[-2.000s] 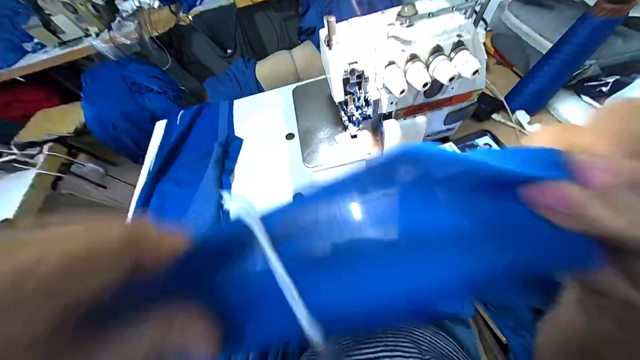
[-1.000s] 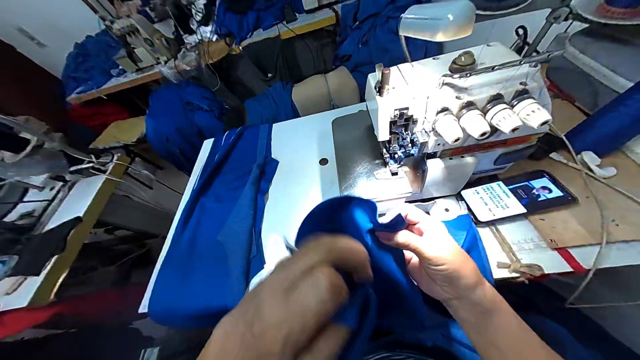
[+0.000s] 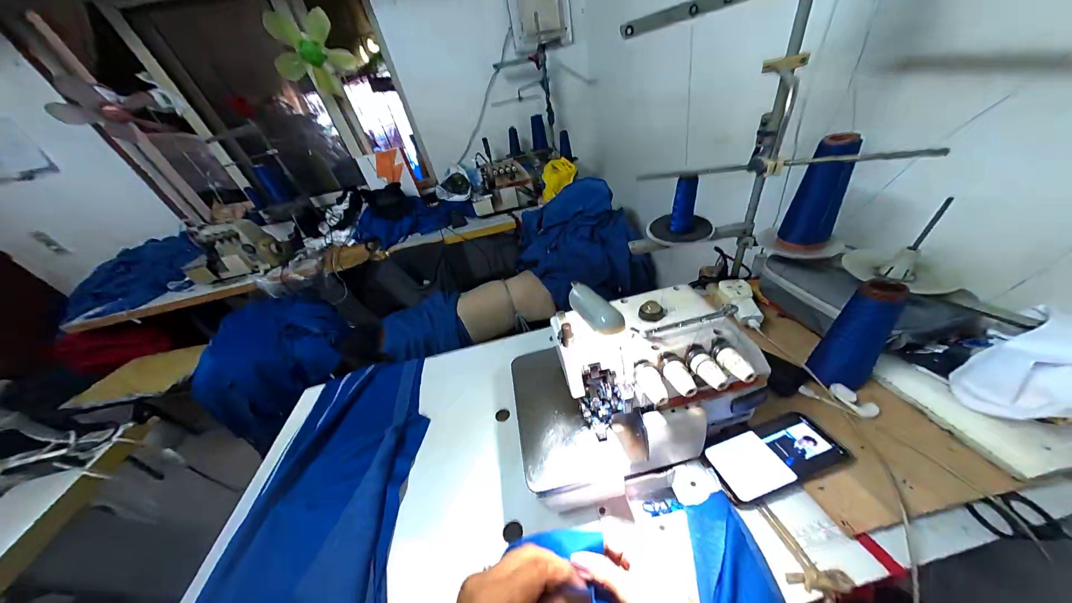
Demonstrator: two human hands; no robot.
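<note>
At the bottom edge of the head view my left hand (image 3: 521, 574) pinches a piece of blue fabric (image 3: 563, 543). My right hand (image 3: 601, 573) meets it at the same cloth, mostly cut off by the frame, its fingertips on the fabric. Both are just in front of a white overlock sewing machine (image 3: 662, 352) with its lamp lit over the needle area. Folded blue fabric (image 3: 335, 486) lies on the white table left of the machine. Another blue strip (image 3: 727, 544) hangs over the table's front, right of my hands.
A smartphone (image 3: 802, 444) lies right of the machine. Blue thread cones (image 3: 856, 335) stand behind it. Scissors (image 3: 1015, 516) are at the right edge. A second worktable (image 3: 159, 303) with machines and blue fabric heaps stands at the back left.
Two seconds ago both hands held blue fabric with a white strip wide apart; now they are close together on blue fabric. The view has tilted up strongly.
</note>
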